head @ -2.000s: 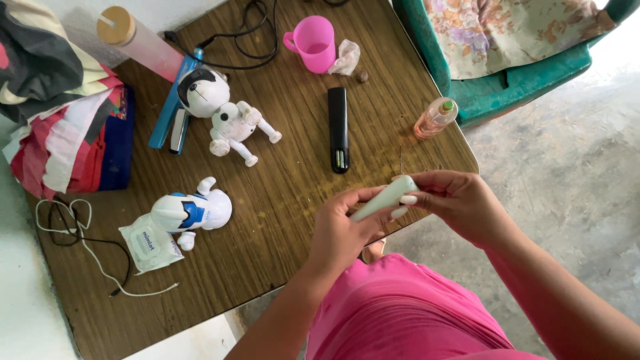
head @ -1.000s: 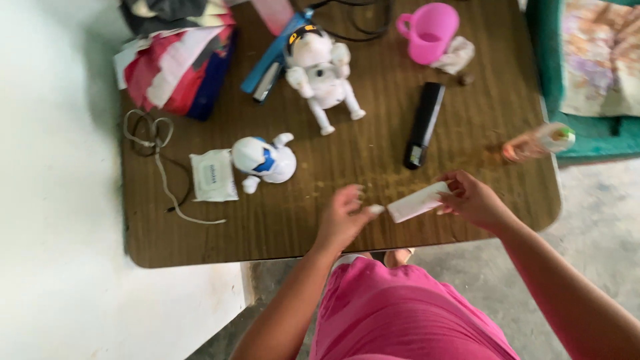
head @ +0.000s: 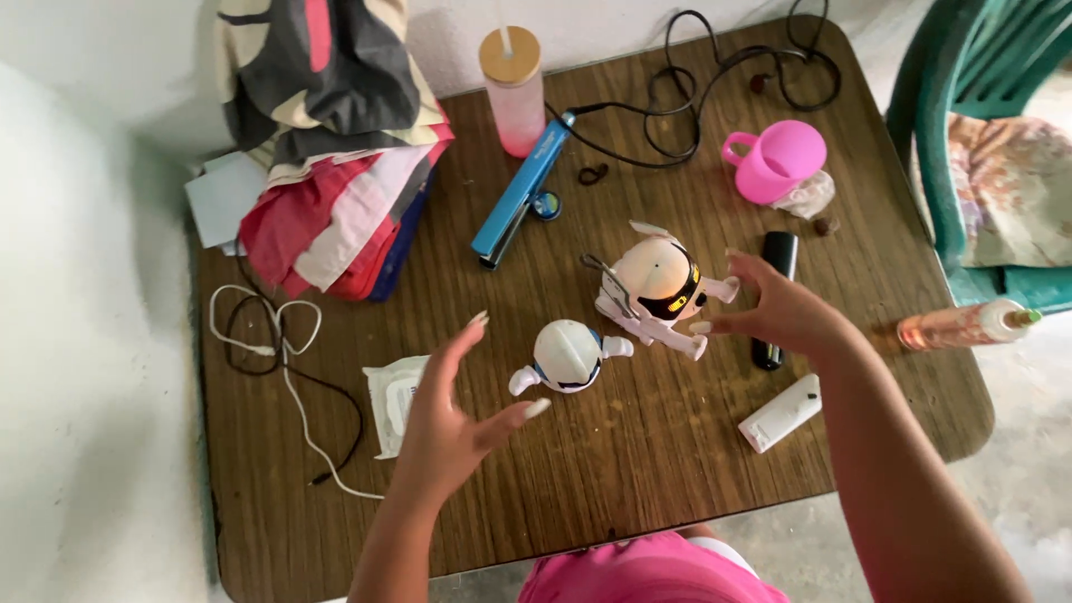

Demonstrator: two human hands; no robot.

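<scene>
A white toy robot dog [head: 657, 289] with a black visor and lit yellow eyes sits at the middle of the wooden table. My right hand [head: 762, 306] is at its front legs, fingers apart; whether they touch is unclear. Left of the dog stands a small white and blue toy robot [head: 568, 356] with its arms spread. My left hand [head: 456, 410] is open just left of it, over the edge of a white wipes packet [head: 394, 402]. A white remote-like device [head: 780, 414] lies near the table's front right, below a black elongated case [head: 775, 293].
A blue hair straightener [head: 523, 193] and a tumbler with a wooden lid [head: 512, 100] are at the back. Folded cloths [head: 335, 184] are piled at left, cables [head: 289, 360] below them. A pink mug [head: 779, 159] and a spray bottle [head: 963, 325] are at right, beside a green chair [head: 938, 167].
The white device that was in my hands now lies on the table. My hands have spread apart toward the two toys, which now stand closer together. The dog is now upright, seen from above.
</scene>
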